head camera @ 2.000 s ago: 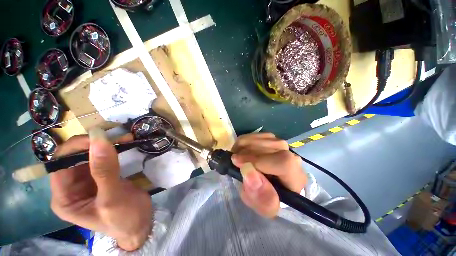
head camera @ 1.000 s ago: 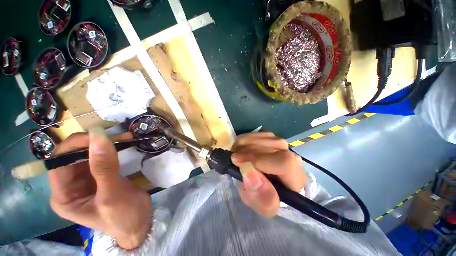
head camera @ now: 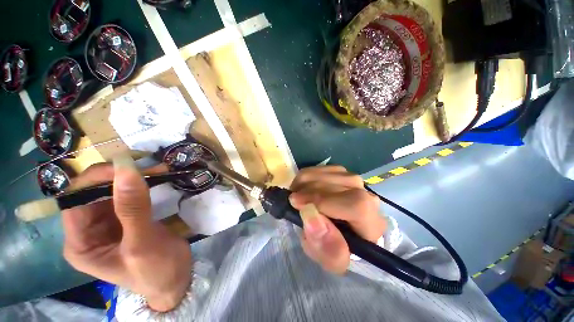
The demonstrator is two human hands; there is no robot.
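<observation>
My right hand (head camera: 337,217) holds a soldering iron (head camera: 371,251) by its black handle. Its metal barrel points left, and its tip is at a round dark housing (head camera: 189,165) with a circuit board inside. My left hand (head camera: 129,233) holds a slim black tool (head camera: 88,197) with a pale blunt rear end, like a pen. The tool's thin front end reaches into the same housing; its very tip is hard to see. The housing rests on a wooden fixture (head camera: 242,135) between two white pads (head camera: 152,117). A thin silvery strand runs from the left toward the upper pad.
Several more round housings (head camera: 111,54) lie on the green mat at the left. A round tub (head camera: 389,119) of shiny metal shavings stands beyond my right hand. A black box (head camera: 497,28) with cords is at the upper right. A person's pale sleeve (head camera: 554,135) shows at the right edge.
Both hands, the iron and the black tool stay nearly in the same place. The thin strand at the left has shifted slightly. The view has moved very little.
</observation>
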